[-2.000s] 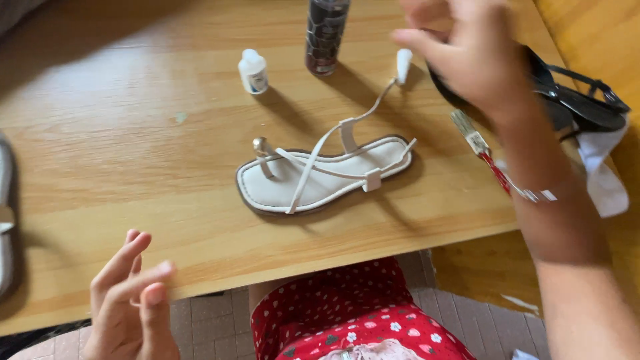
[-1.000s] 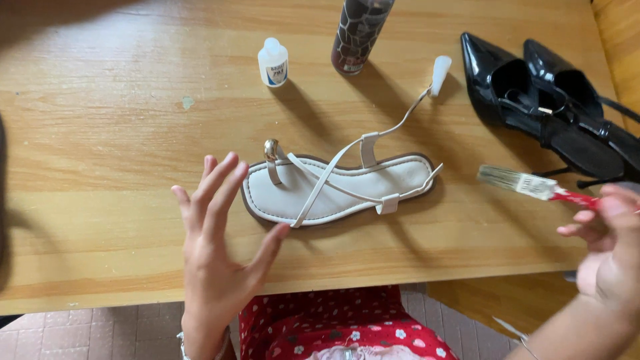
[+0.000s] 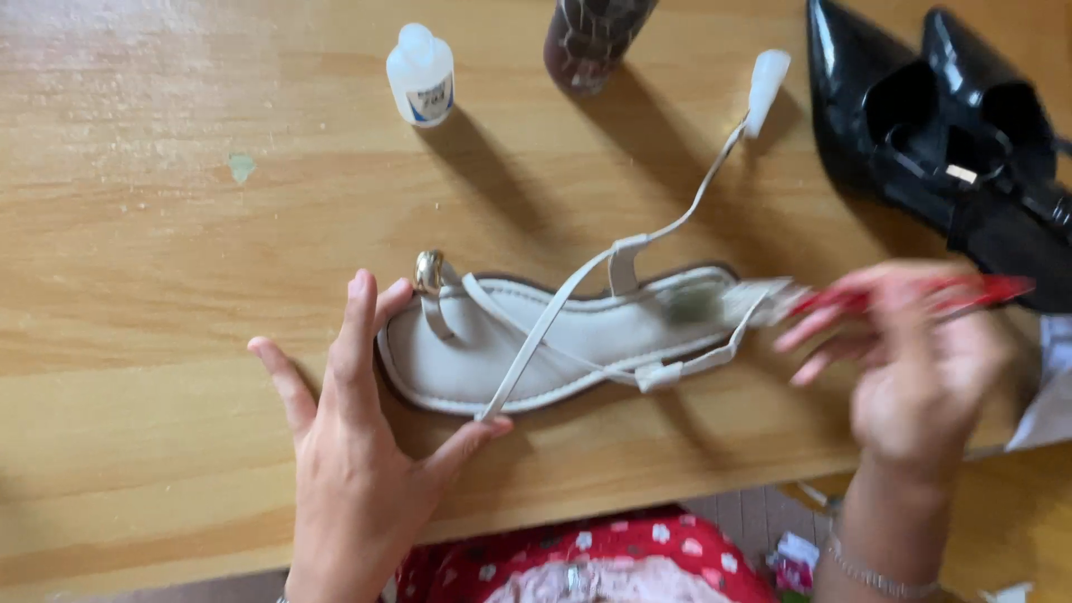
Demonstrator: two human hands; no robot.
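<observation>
A white strappy sandal (image 3: 469, 360) with a gold toe ring (image 3: 429, 271) lies sole down on the wooden table (image 3: 167, 335). My left hand (image 3: 368, 444) is around its toe end, thumb at the near edge and a finger at the far edge. In my right hand (image 3: 913, 360) is a paintbrush with a red handle (image 3: 997, 289); its blurred bristles (image 3: 695, 303) are over the heel of the insole. One long strap runs away from the sandal to a white plastic nozzle or cap (image 3: 765, 92).
Beyond the sandal are a small white glue bottle (image 3: 425, 84), lying or standing, and a dark patterned bottle (image 3: 590, 42). Black pointed patent shoes (image 3: 863, 92) are at the right, with white cloth or paper (image 3: 1047, 385) below them.
My left hand has come to the sandal's toe end. My right hand, seen a second ago with the brush right of the sandal, has brought the bristles left over the heel.
</observation>
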